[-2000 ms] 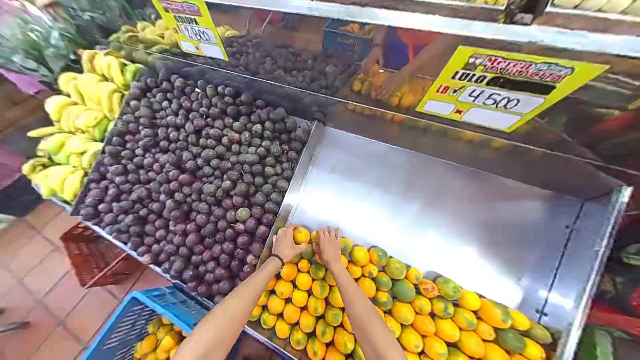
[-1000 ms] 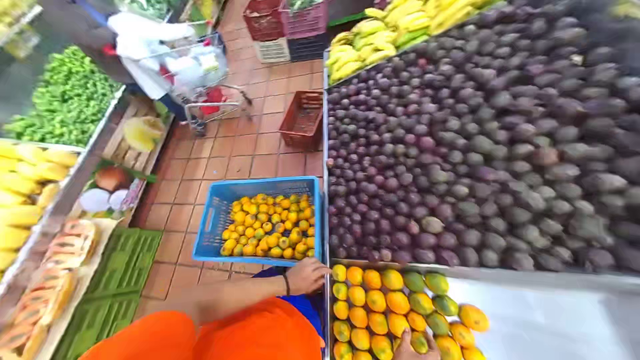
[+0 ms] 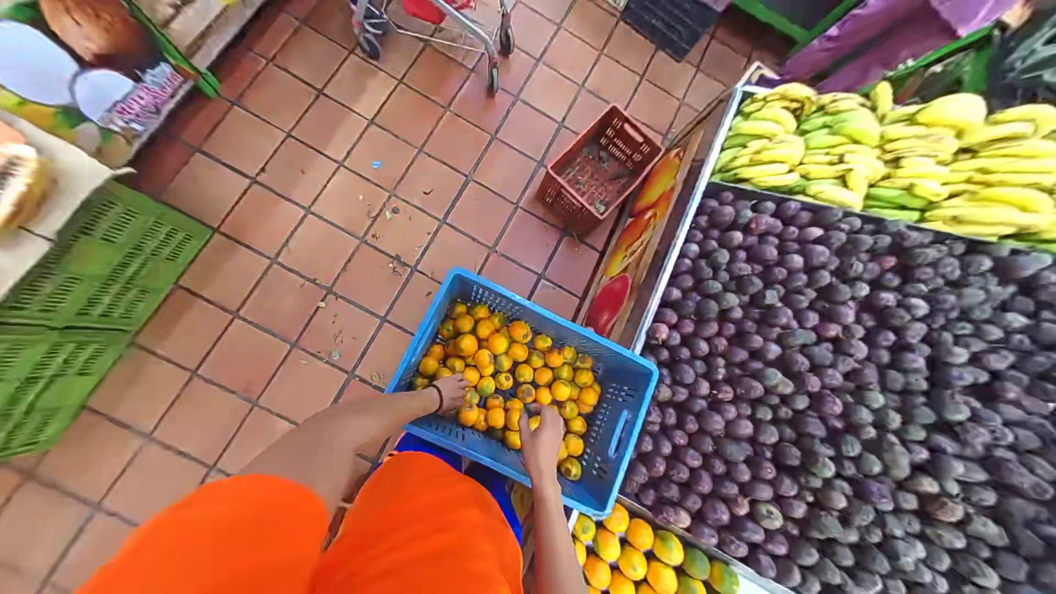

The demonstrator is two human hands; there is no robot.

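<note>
Both my hands reach into a blue plastic crate (image 3: 639,363) that holds many small orange-yellow fruits (image 3: 520,351). My left hand (image 3: 450,393), with a dark band at the wrist, touches fruits near the crate's left side; whether its fingers grip one cannot be told. Toward the crate's near right part, my right hand (image 3: 542,429) has its fingers around an orange-yellow fruit. Beside the crate, at the lower right, rows of similar orange and green fruits (image 3: 633,563) lie in the display bin.
Dark purple fruits (image 3: 792,363) fill the sloped display at right, with bananas (image 3: 973,157) beyond. A red-brown crate (image 3: 602,169) stands on the tiled floor (image 3: 330,247). Green crates (image 3: 91,280) are at left, and a wheeled shopping cart (image 3: 445,33) is at the top.
The view has swung from the display down to the floor. My hands have moved from the fruit rows in the display into the blue crate.
</note>
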